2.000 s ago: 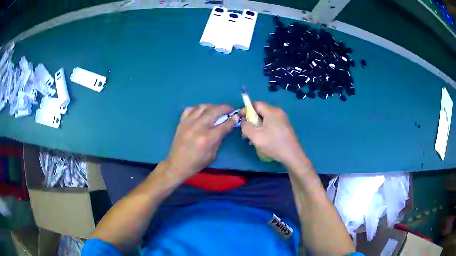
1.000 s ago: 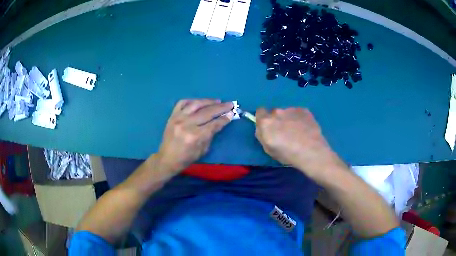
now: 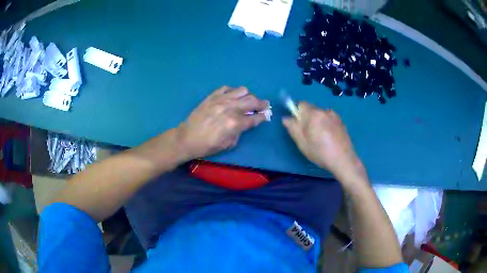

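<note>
My left hand (image 3: 221, 120) holds a white plastic housing (image 3: 267, 113); only its end shows past my fingertips, the rest is hidden by the hand. My right hand (image 3: 319, 133) grips a small hand tool (image 3: 291, 106) with a pale handle. Its tip is blurred and points up and left, apart from the housing. A pile of small black inserts (image 3: 347, 56) lies right of centre. Finished housings (image 3: 261, 18) stand side by side at the far edge. A loose heap of housings (image 3: 24, 66) lies at the left, with one single housing (image 3: 104, 59) beside it.
The green-blue bench top (image 3: 160, 69) has a pale rail (image 3: 432, 45) along its far edge. A long white strip (image 3: 481, 146) lies at the far right. Below the bench edge are a carton of housings (image 3: 69, 153) at left and white bags (image 3: 408, 208) at right.
The tool tip has come away from the housing, up and to the right. The left hand still holds the housing. The whole view has shifted and tilted a little.
</note>
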